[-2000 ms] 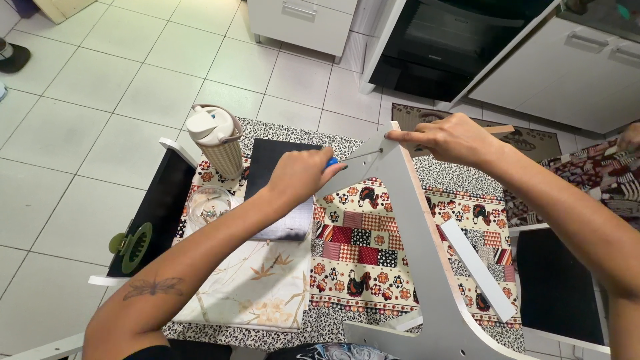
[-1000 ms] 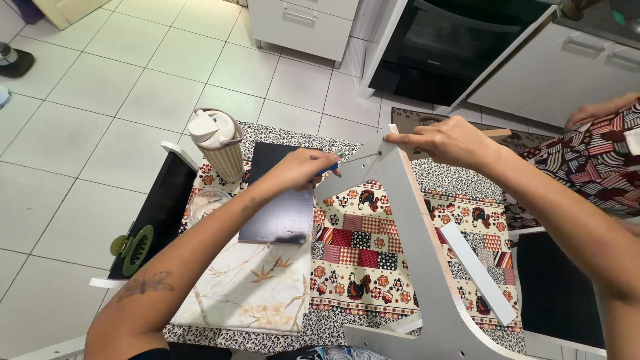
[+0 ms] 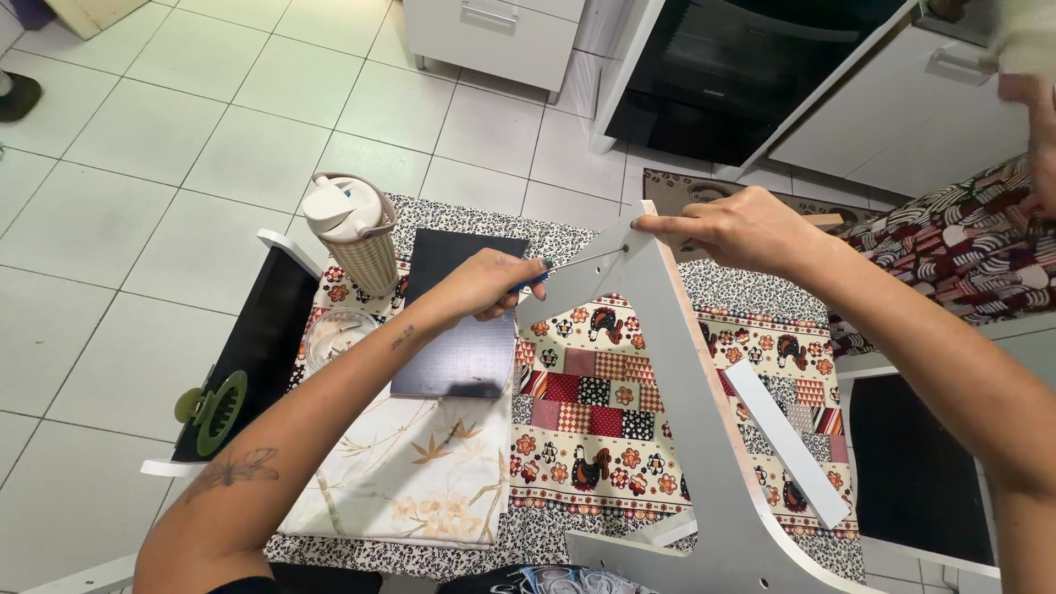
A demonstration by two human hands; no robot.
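Note:
My left hand [image 3: 499, 285] grips the blue handle of a screwdriver [image 3: 577, 259], whose thin shaft points right. Its tip meets a screw [image 3: 625, 247] near the top corner of a grey-white furniture panel [image 3: 660, 330] that stands upright over the table. On the panel's top edge rests my right hand [image 3: 734, 231], index finger extended against the corner and the other fingers curled behind. Under the left hand lies a dark flat board [image 3: 454, 355]. A loose white strip [image 3: 788, 445] lies on the patterned cloth right of the panel.
A lidded tumbler [image 3: 355, 239] and a clear dish of small hardware [image 3: 337, 337] stand at the table's left. A black chair [image 3: 247, 330] with a green hair claw [image 3: 216, 412] is beside it. Another person [image 3: 957, 247] in a patterned garment stands at the right, near the oven [image 3: 726, 74].
The other person at the right has moved, with a hand now raised higher. My left hand has shifted its grip on the screwdriver; the tip stays at the panel's screw.

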